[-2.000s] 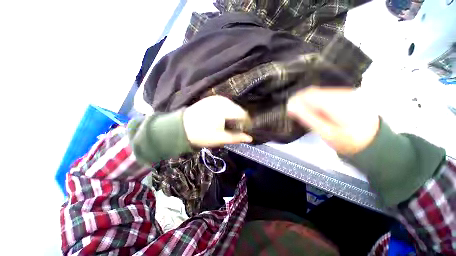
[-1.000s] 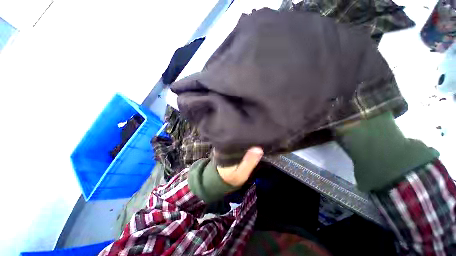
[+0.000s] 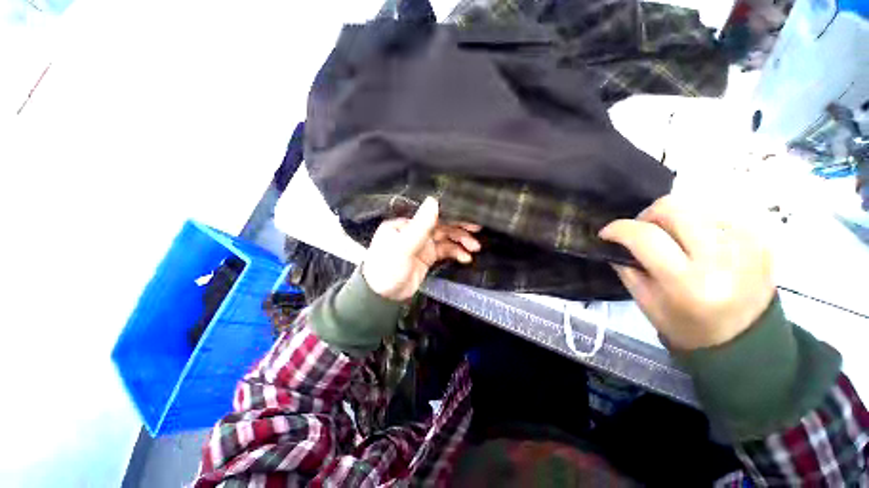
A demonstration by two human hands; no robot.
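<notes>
A garment lies on the white table in front of me, with its dark plain lining up and a plaid band along its near edge. My left hand is at the left part of this edge, thumb on top and fingers curled at the fabric. My right hand pinches the right end of the edge between thumb and fingers. A thin white loop hangs below the garment over the table's front edge.
A blue bin with dark cloth inside stands at the left. The white sewing machine head is at the upper right. A measuring scale runs along the table's front edge. More plaid fabric lies at the back.
The lining is spread flatter on the table, and the plaid edge now faces me. My right hand has come into view from behind the cloth. The white loop now hangs further right.
</notes>
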